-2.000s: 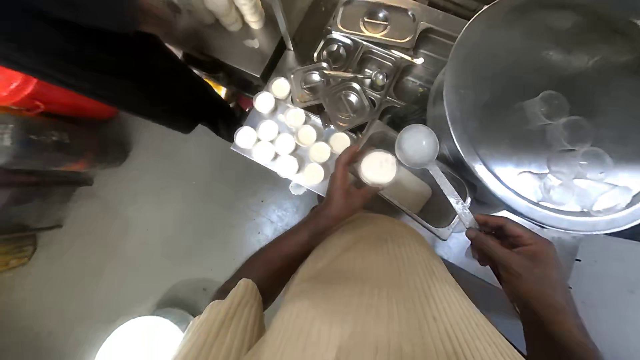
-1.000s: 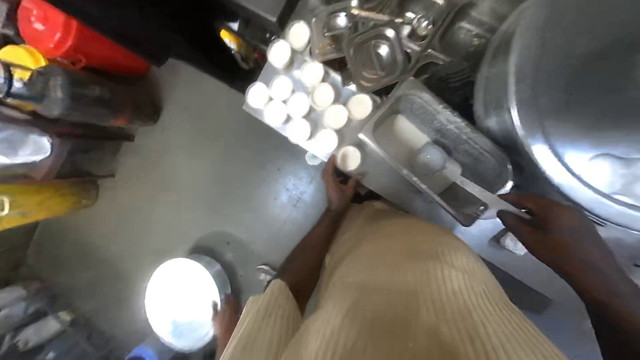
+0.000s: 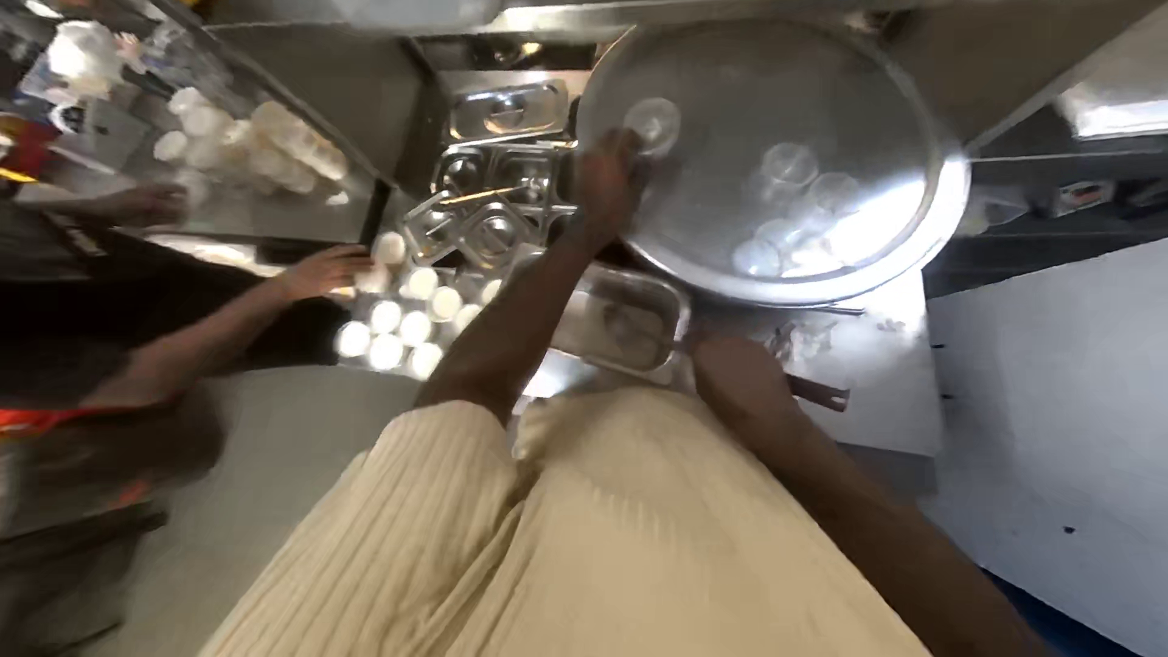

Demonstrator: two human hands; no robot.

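My left hand [image 3: 613, 182] reaches over the edge of a large round metal lid [image 3: 730, 182], its fingers at a clear plastic cup [image 3: 653, 126]; blur hides whether they grip it. More clear cups [image 3: 790, 166] lie on the lid's right part. My right hand [image 3: 739, 365] is closed on the handle of a ladle, whose bowl [image 3: 630, 324] is in a rectangular steel pan [image 3: 675, 301] holding a pale substance. Left of my left forearm, several cups filled with white [image 3: 415, 328] stand close together.
A co-worker's hand [image 3: 328, 272] is at the filled cups. Steel containers with lids [image 3: 497, 233] stand behind the pan. A brown handle [image 3: 821, 392] lies right of my right hand. Stacked pale cups [image 3: 274, 146] are at upper left.
My left hand has moved from the filled cups to the clear cups on the lid. A co-worker's hand has come to the filled cups. The view has swung right.
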